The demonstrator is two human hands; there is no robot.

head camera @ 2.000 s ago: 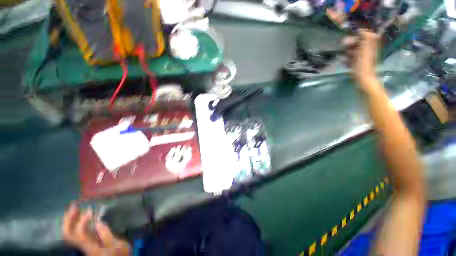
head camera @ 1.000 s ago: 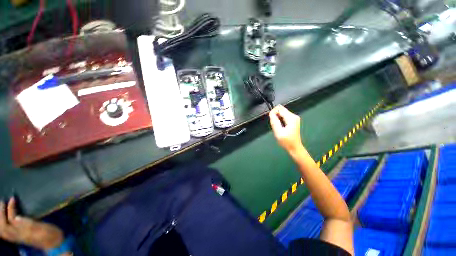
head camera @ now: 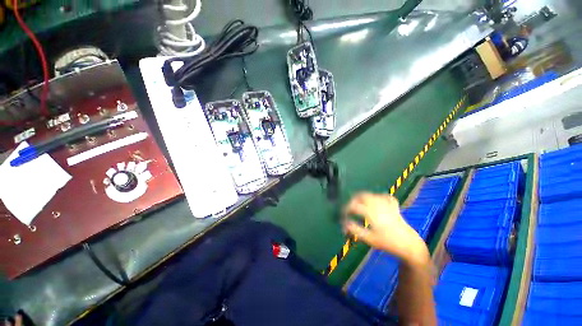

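Observation:
Two open units (head camera: 236,146) with circuit boards lie side by side right of the white power strip (head camera: 185,140). Two more open units (head camera: 304,79) lie further right near the bench edge, partly overlapping. A black cord (head camera: 327,175) hangs from them over the edge. Black plugs (head camera: 179,97) stand in the strip's upper end, beside a bundled black cord (head camera: 220,54). My right hand (head camera: 376,223) is blurred, beyond the bench edge just below the hanging cord, fingers curved and apart, with nothing visible in it. Of my left hand (head camera: 18,319) only fingertips show at the lower left corner.
The dark red test box (head camera: 83,210) with a rotary knob (head camera: 123,181), pen (head camera: 70,143) and paper slip (head camera: 35,181) is at left. White coiled cable (head camera: 182,32) lies behind the strip. Blue crates (head camera: 482,223) fill a rack at lower right. Yellow-black tape (head camera: 424,153) marks the floor.
The view has shifted. The right-hand pair of units lies nearer the bench edge, and their lower cord now hangs over it. My right hand has moved away from the cord and its fingers have parted.

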